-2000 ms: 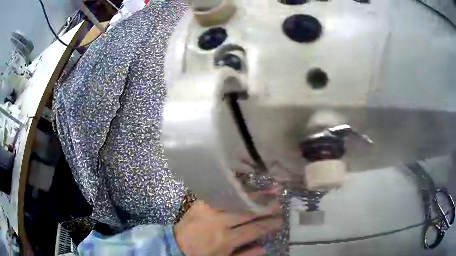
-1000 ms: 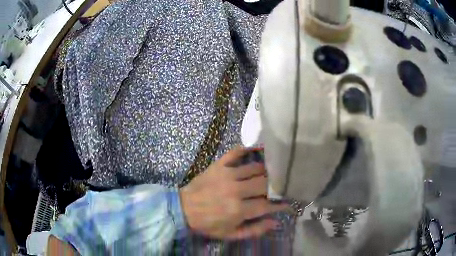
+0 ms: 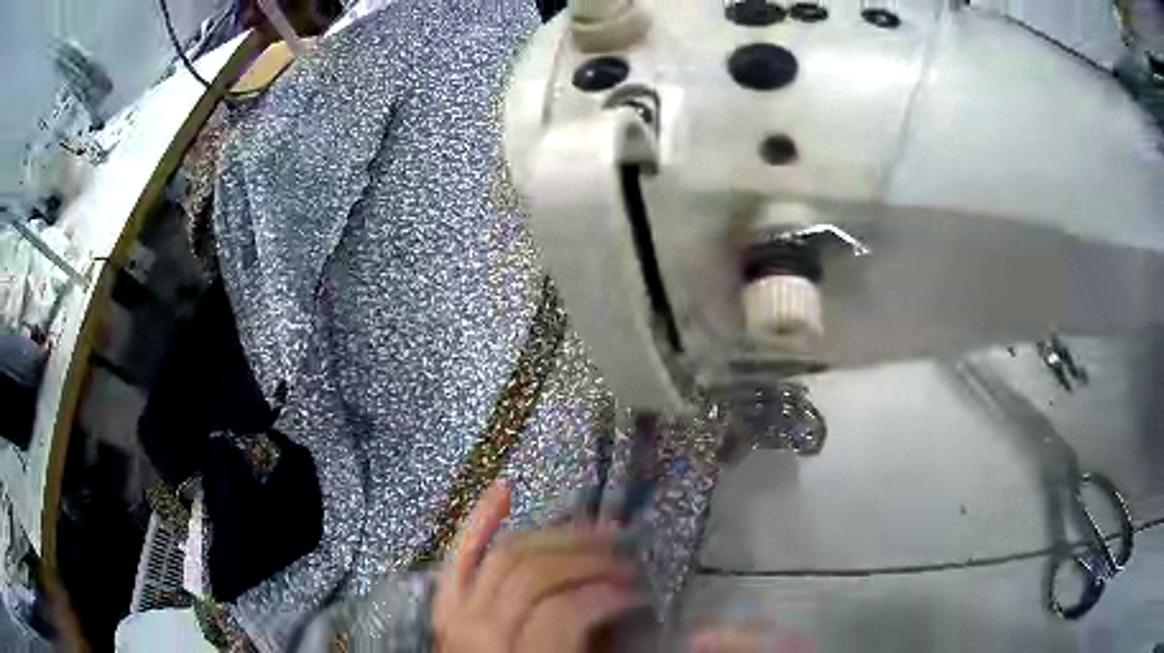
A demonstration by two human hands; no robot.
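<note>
Grey speckled fabric (image 3: 421, 255) covers the table left of the machine and runs under its head. A brown-gold strip (image 3: 511, 406) runs slantwise along it. The cream sewing machine head (image 3: 843, 140) hides part of the needle area. My left hand (image 3: 543, 593) is blurred at the bottom centre, over the fabric's near part, with fingers bent and one finger raised; whether it grips cloth is unclear. A blurred skin-coloured patch at the bottom edge, right of it, looks like my right hand (image 3: 747, 638), mostly cut off.
Scissors (image 3: 1091, 549) lie on the white table (image 3: 881, 510) right of the machine, with a small dark tool (image 3: 1062, 362) beyond them. Black fabric (image 3: 262, 510) hangs at the left over a white slatted basket (image 3: 162, 555). The table's curved wooden edge (image 3: 96, 332) is at far left.
My left hand has moved down towards the bottom edge, away from beside the needle area, and its fingers are bent. The view has shifted, and more black fabric shows at the left.
</note>
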